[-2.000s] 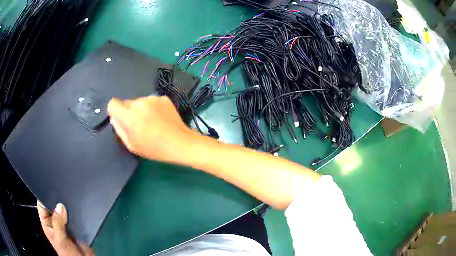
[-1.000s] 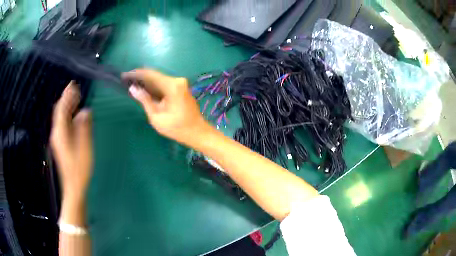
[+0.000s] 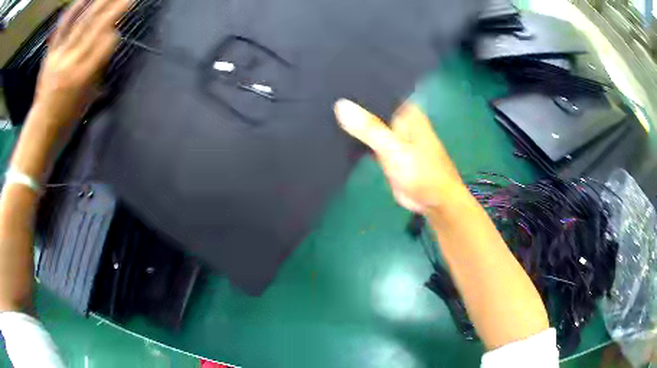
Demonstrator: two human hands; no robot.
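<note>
A black plastic panel (image 3: 238, 172) is held up before me, blurred, with its raised centre housing (image 3: 245, 79) and white spots facing me. My right hand (image 3: 403, 151) grips the panel's right edge, thumb on the near face and fingers hidden behind it. My left hand (image 3: 79, 57) is at the upper left, blurred, fingers spread, over the stacked panels; whether it touches anything is unclear.
Stacked panels (image 3: 79, 244) stand at the left and lower left. More panels (image 3: 558, 126) lie fanned at the upper right. A tangled cable bundle (image 3: 547, 244) with coloured wire ends lies at the right, beside a clear plastic bag (image 3: 634, 251). A small dark cable hank (image 3: 450, 305) lies nearer.
The view has turned left. The panel in my right hand, edge-on a second ago, now shows its broad face. My left hand has moved up and left over the stack.
</note>
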